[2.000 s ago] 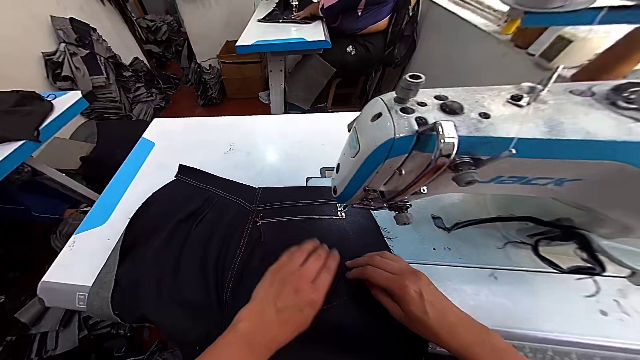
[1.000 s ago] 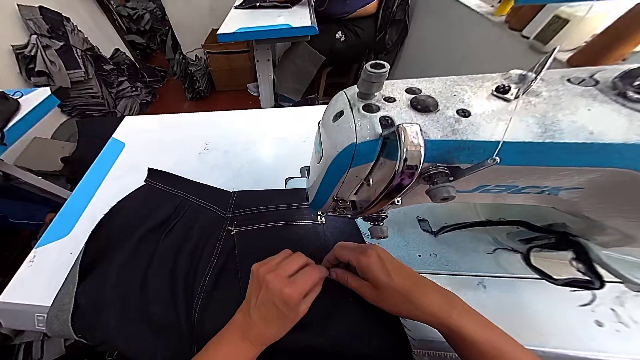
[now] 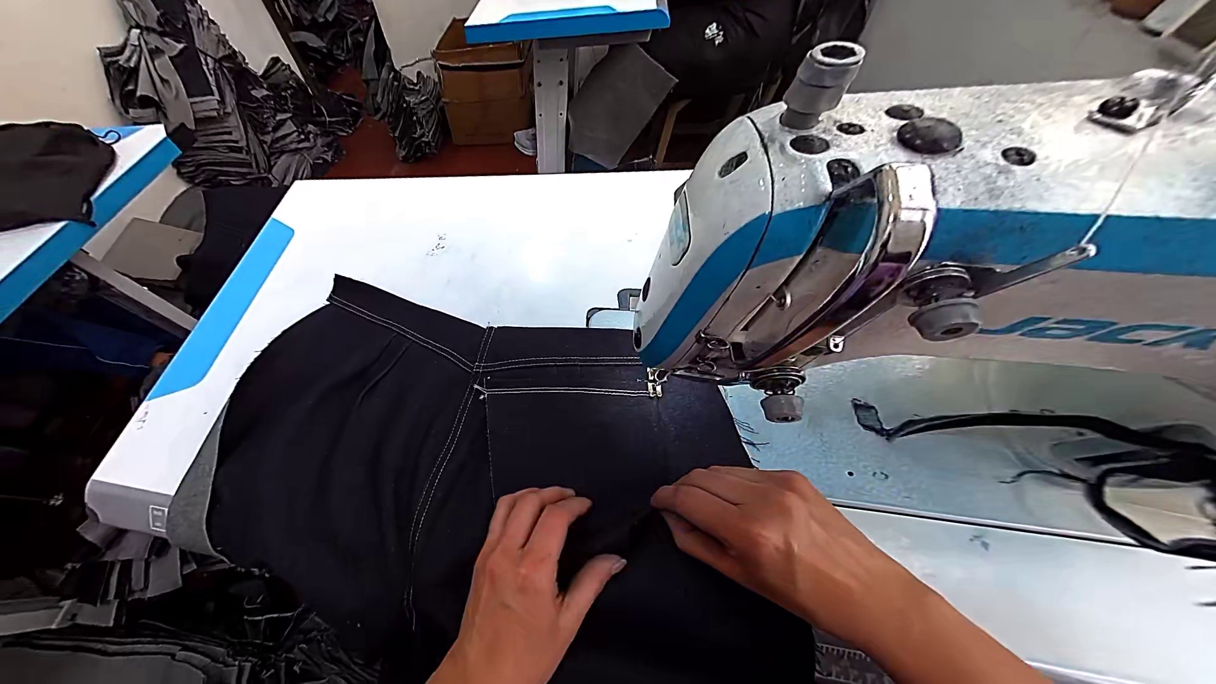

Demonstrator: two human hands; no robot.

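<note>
Dark denim trousers with pale double stitching lie over the sewing table. A patch pocket on them reaches up under the presser foot of a Jack sewing machine. My left hand rests on the denim below the pocket's middle, thumb and fingers apart. To its right, my right hand pinches the cloth between thumb and fingertips near the pocket's lower right part. The needle's tip is too small to make out.
Black cord or trim lies on the machine bed at right. Piled fabric and a cardboard box are behind at left. Another table stands at the back, with a seated person partly in view. Dark cloth lies on a left table.
My hands, close together on the cloth a second ago, are now farther apart. My left hand has opened and moved away from the right.
</note>
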